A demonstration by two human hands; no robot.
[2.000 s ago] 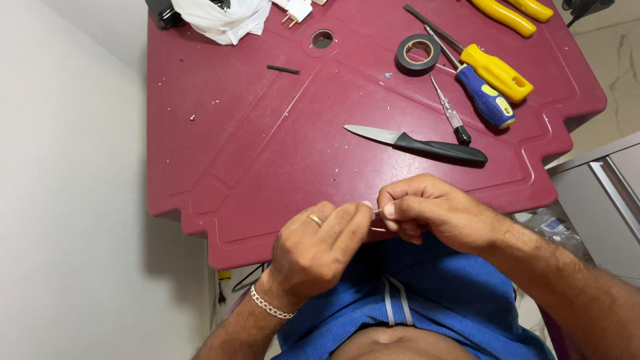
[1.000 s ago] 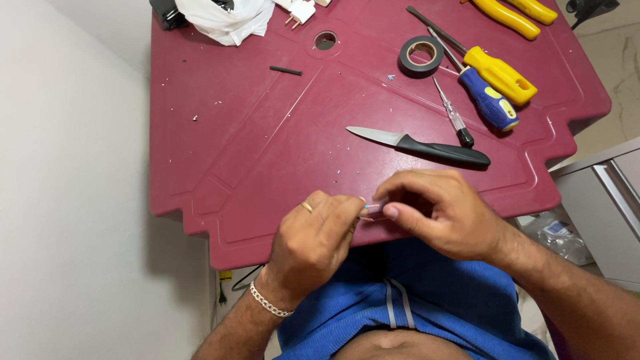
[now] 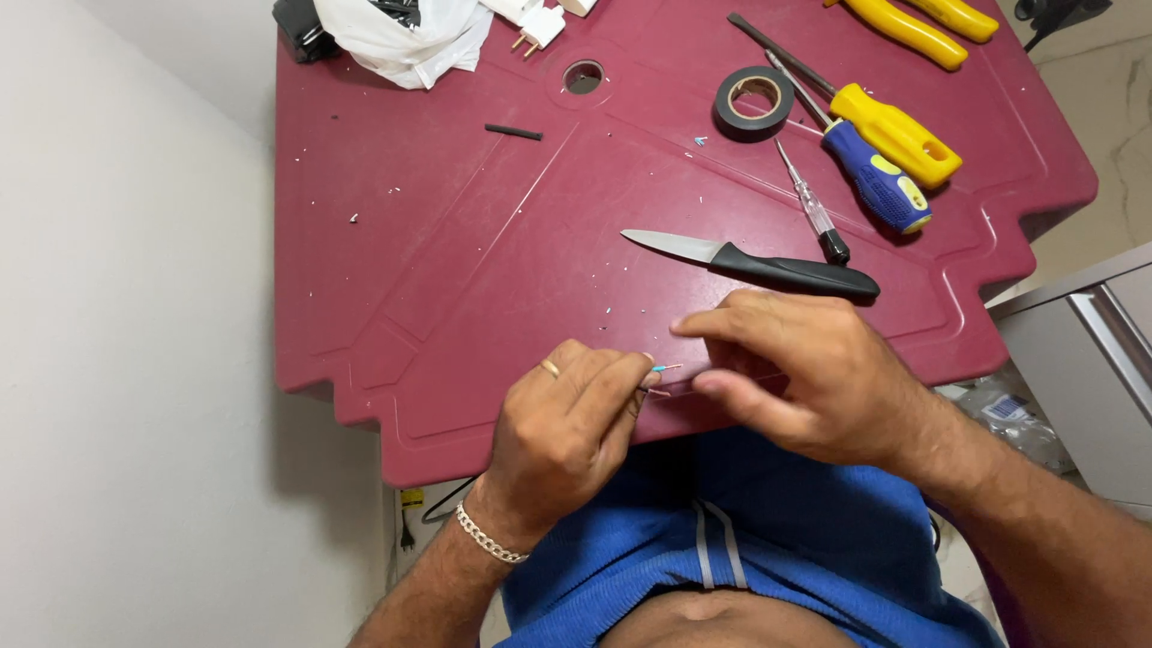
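Observation:
My left hand, at the table's near edge, pinches a thin electrical wire with blue insulation and a bare copper end. A second bare wire end sticks out just below it; its insulation is hidden by the fingers. To the right, my right hand is spread, thumb and fingers apart, holding nothing, its fingertips a little away from the wire ends. A kitchen knife with a black handle lies just beyond my right hand, blade pointing left.
On the maroon plastic table lie black electrical tape, a voltage tester screwdriver, yellow and blue screwdrivers, yellow-handled pliers, a black tube piece, a white plug and a white bag.
My right hand, whose fingers were at the wire two seconds ago, has come off it and opened to the right. The left hand still holds the wire in about the same place.

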